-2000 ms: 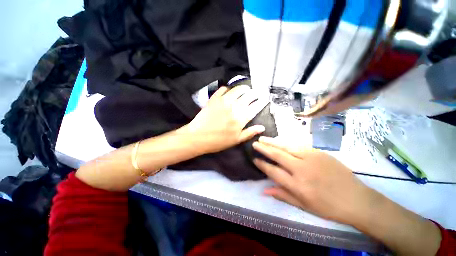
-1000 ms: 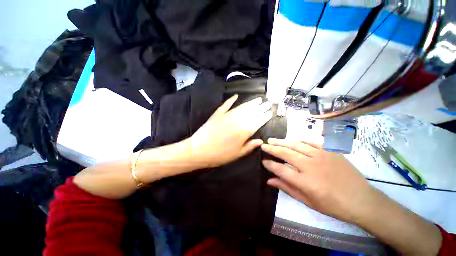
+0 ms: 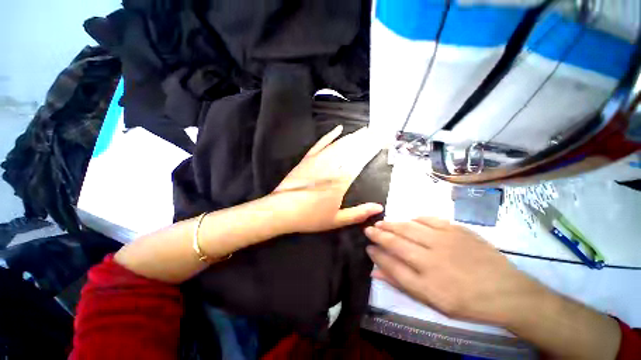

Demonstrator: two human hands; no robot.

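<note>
A black garment piece (image 3: 281, 260) lies bunched under and left of my hands and hangs over the table's front edge. My left hand (image 3: 327, 183) lies flat on it, fingers spread, the fingertips close to the machine head. My right hand (image 3: 439, 264) rests at the cloth's right edge, its fingertips near my left thumb; whether it pinches the cloth is not clear. The presser foot (image 3: 418, 145) is small, shiny and blurred, just right of my left fingertips. The needle tip cannot be made out. A small white piece (image 3: 335, 313) shows at the cloth near the front edge.
The white machine head (image 3: 450, 70) with a blue stripe fills the upper right. A grey-blue plate (image 3: 478, 205), a pile of small white pieces (image 3: 520, 207) and green-and-blue snips (image 3: 576, 239) lie right of the needle. Dark crumpled cloth (image 3: 56, 133) is left of the table. A marked ruler (image 3: 422, 334) edges the front.
The garment has been turned and drawn toward the front edge, over which it now hangs. The white strips beside my left hand are mostly covered. Both hands stay close to the foot.
</note>
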